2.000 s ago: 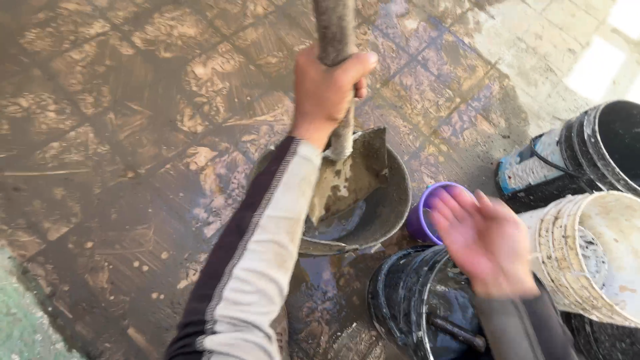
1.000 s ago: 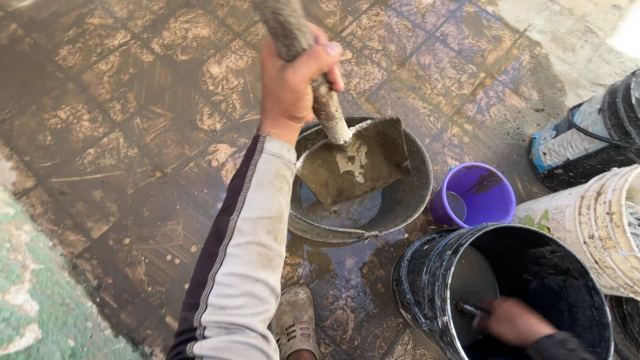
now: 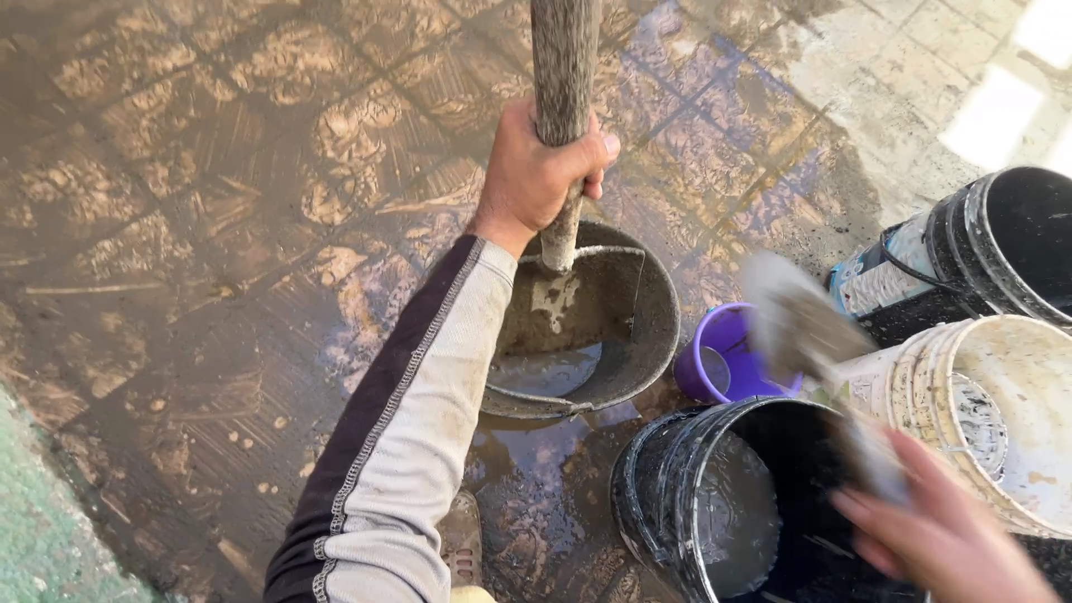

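My left hand [image 3: 548, 172] is closed round the worn wooden handle [image 3: 565, 75] of a hoe or shovel. The flat, mud-coated metal blade [image 3: 578, 306] of that tool rests in a grey rubber bucket [image 3: 657, 335] holding some murky water. At the lower right, my right hand [image 3: 930, 511] grips a motion-blurred tool [image 3: 808, 322], perhaps a brush or trowel, above a black bucket [image 3: 649, 494] with grey liquid inside. The blurred tool reaches up and left, partly over a small purple bucket [image 3: 699, 377].
A white, splattered bucket [image 3: 913, 377] and another black bucket [image 3: 946, 251] lean at the right. Wet, muddy tiles [image 3: 209, 276] surround the buckets. A green, flaking surface [image 3: 50, 511] borders the lower left. A clog-like shoe [image 3: 461, 544] shows beside my left sleeve.
My right hand was empty above the buckets, then reached into the black bucket; now it is raised with a tool in it. My left hand has kept hold of the wooden handle.
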